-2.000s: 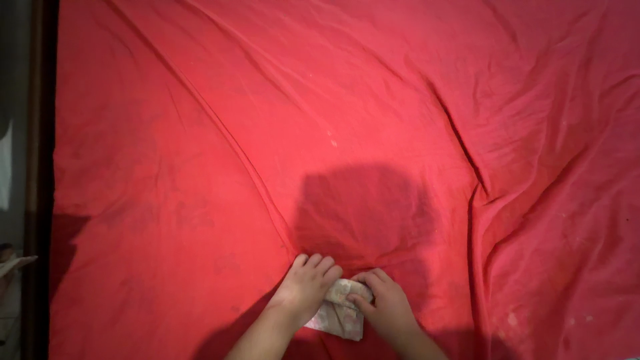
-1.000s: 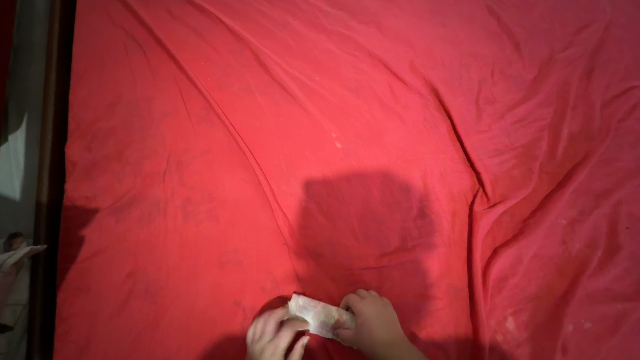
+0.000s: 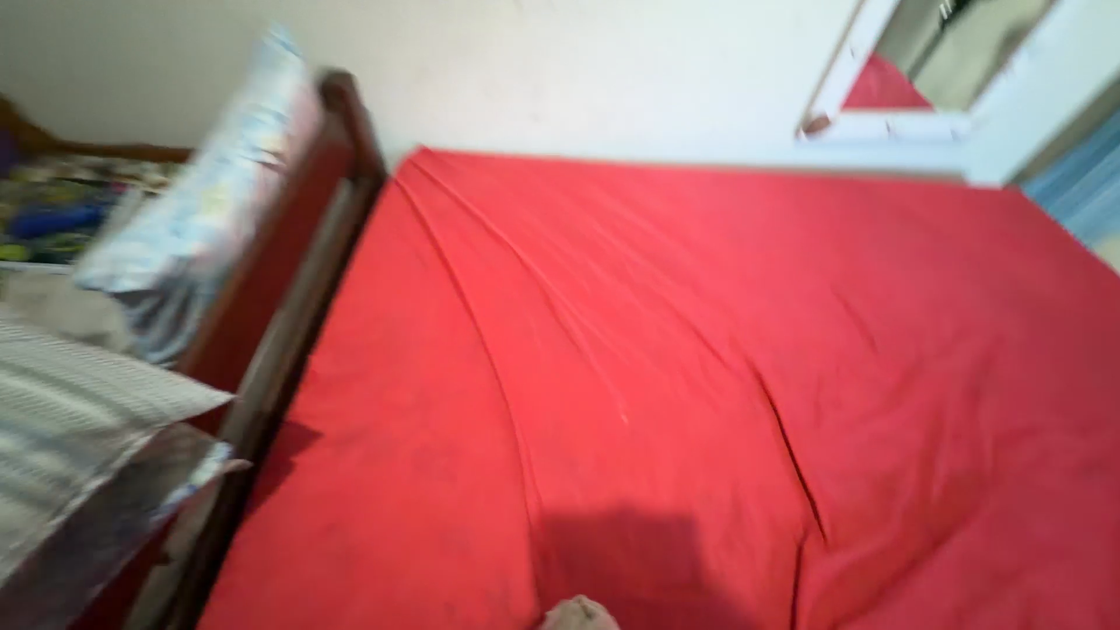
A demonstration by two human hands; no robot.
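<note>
A red bed sheet covers the mattress, with long creases running down it and a dark shadow near the bottom. At the bottom edge, the tip of a small beige thing shows; it looks like crumpled cloth, but blur and the frame's edge hide what it is. Neither my left hand nor my right hand can be made out, so what they hold is hidden.
A red wooden headboard runs along the left, with a patterned cloth draped over it. Striped fabric lies at the lower left. Behind the bed stand a pale wall and a white-framed mirror.
The view has tilted up, bringing in the wall and headboard. Both hands, which were on a small pale folded cloth at the bottom, can no longer be made out.
</note>
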